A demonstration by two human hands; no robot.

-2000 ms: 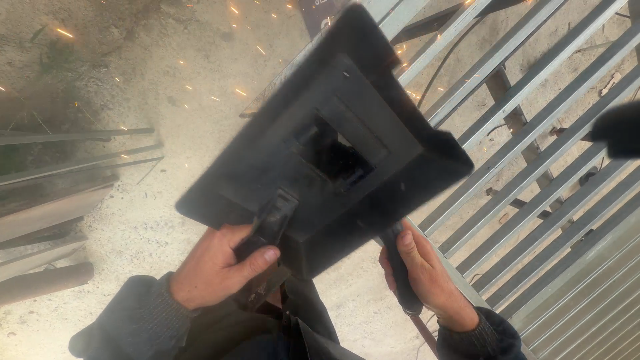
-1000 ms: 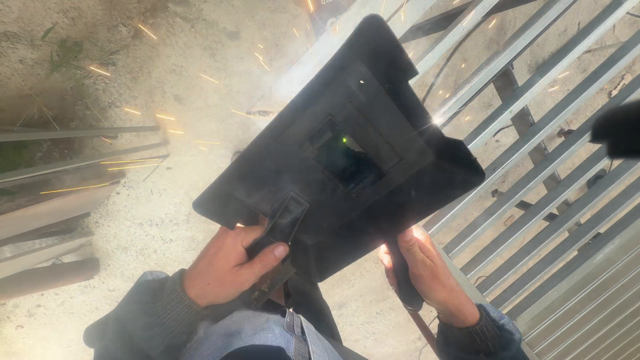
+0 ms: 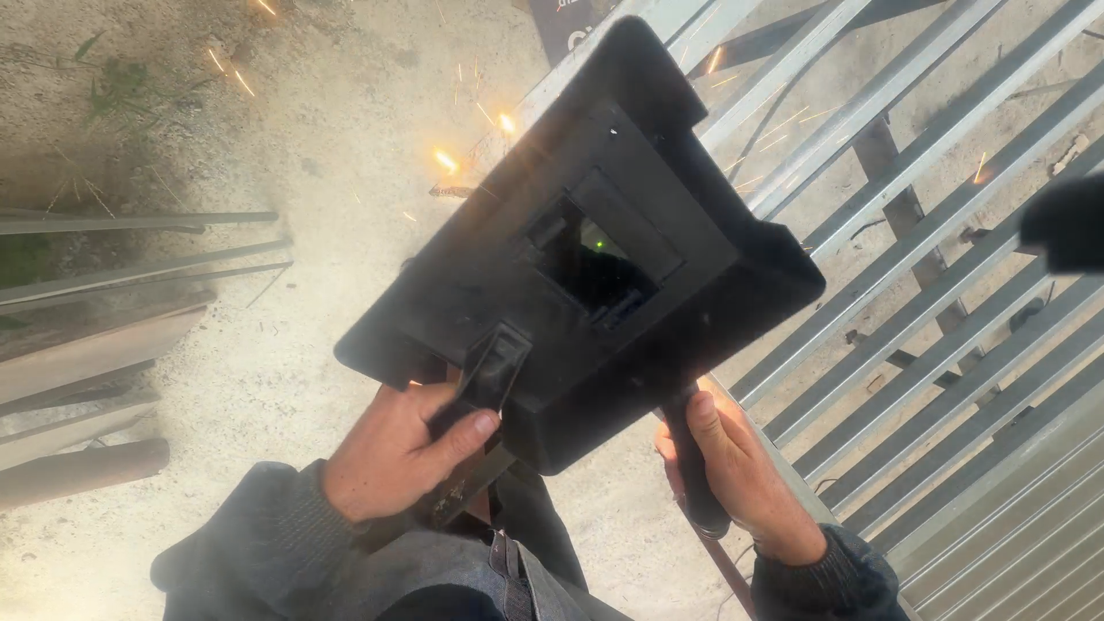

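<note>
My left hand (image 3: 405,457) is closed around the handle of a black handheld welding shield (image 3: 448,302), thumb on top. The shield is tilted across the middle of the view, its inner side toward me. Through its dark window a small green glow shows. Right of the shield's lower edge, my right hand (image 3: 733,466) grips the black handle of a welding electrode holder (image 3: 697,474), whose front end is hidden behind the shield. A cable runs down from that hand. Sparks fly around the shield's upper edges, and the arc itself is hidden.
A frame of parallel metal bars (image 3: 914,190) fills the right side. Flat metal bars and a rusty pipe (image 3: 86,473) lie at the left on sandy ground. A dark object (image 3: 1065,224) juts in at the right edge. A dark box or board bearing writing (image 3: 565,26) is at the top.
Both hands keep their holds and stay in nearly the same place. A green glow shows in the shield's window, as it did one second ago but not two seconds ago.
</note>
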